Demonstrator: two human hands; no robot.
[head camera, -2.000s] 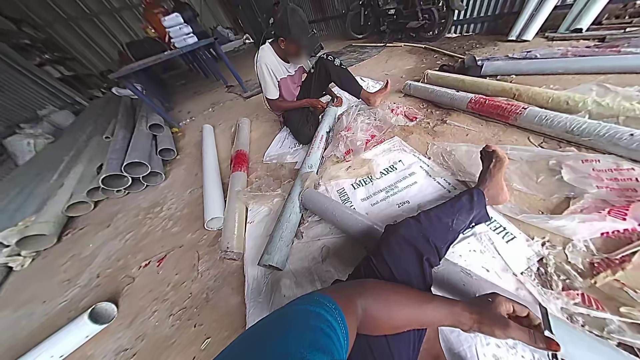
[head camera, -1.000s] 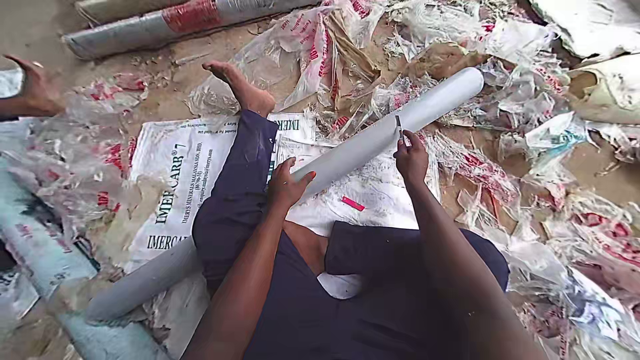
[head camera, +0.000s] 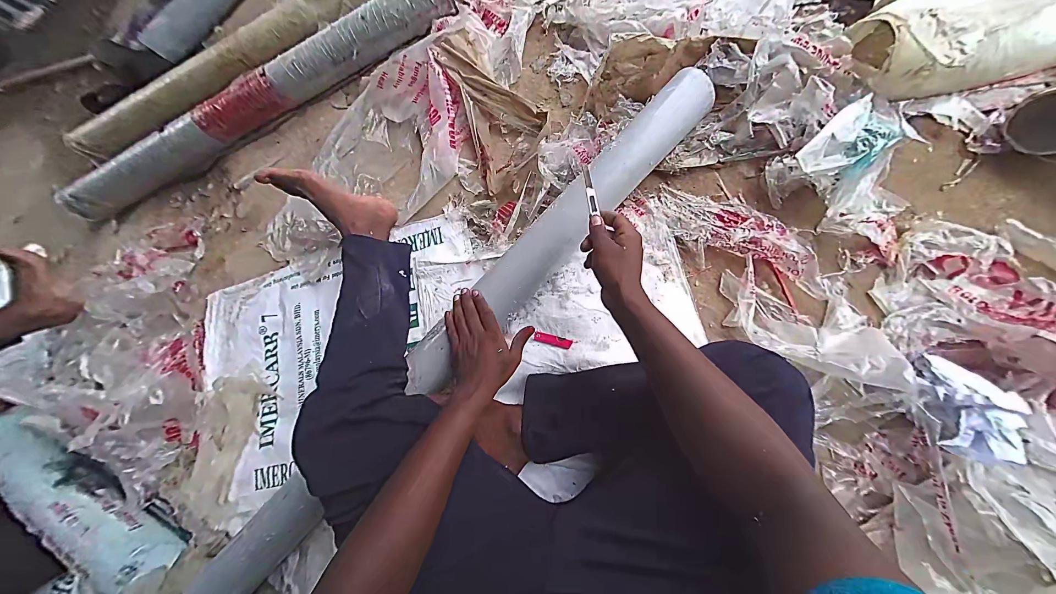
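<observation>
A long grey pipe lies diagonally across my lap, passing under my left leg. My left hand rests flat on its near part, fingers extended and thumb apart. My right hand grips a slim knife-like tool, its thin tip pointing up beside the far part of the pipe. Between my hands, a small red object lies on the white printed sack under the pipe.
Crumpled plastic wrap covers much of the ground on both sides. Wrapped pipes lie at the upper left, and a cream-coloured roll at the upper right. Another person's hand is at the left edge, near a pale blue-green pipe.
The view has swung strongly down and right since the oldest frame. Since one second ago, my left hand has flattened on the pipe, while my right still holds the tool.
</observation>
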